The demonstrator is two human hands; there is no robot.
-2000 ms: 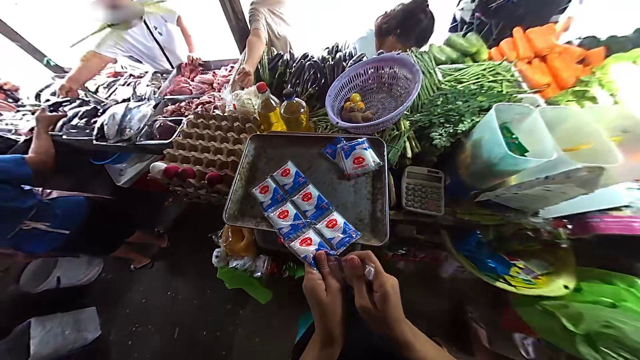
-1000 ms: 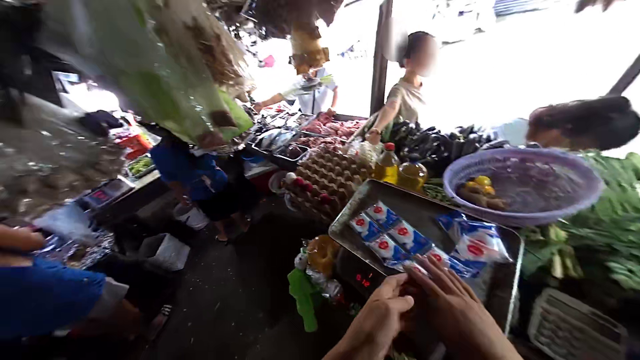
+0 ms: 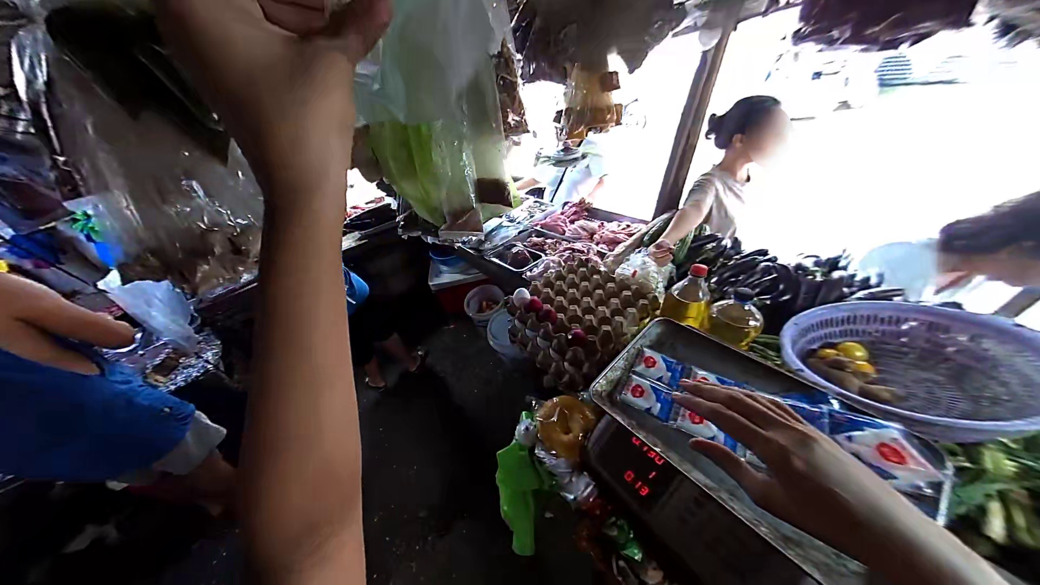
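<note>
My left hand (image 3: 284, 32) is raised at the upper left among hanging plastic bags (image 3: 439, 122); its fingers are cut off by the top edge, so its grip is hidden. Spread palm down, my right hand (image 3: 756, 439) lies over blue and white sachets (image 3: 650, 394) in a metal tray (image 3: 605, 386), with no object gripped. More sachets (image 3: 886, 455) lie at the tray's right end. The tray sits on a digital scale (image 3: 674, 496) with a lit red display. Oil bottles (image 3: 686, 305) stand just behind it.
A purple plastic basket (image 3: 959, 414) with small yellow fruit is right of the tray. Egg cartons (image 3: 593, 296) are stacked behind, near eggplants (image 3: 764, 272) and meat trays (image 3: 585, 227). A person (image 3: 723, 195) reaches over the produce. Another person in blue (image 3: 81, 406) is at the left.
My left hand has risen from beside my right hand over the tray to the hanging bags. My right hand has flattened over the sachets. The view has swung left.
</note>
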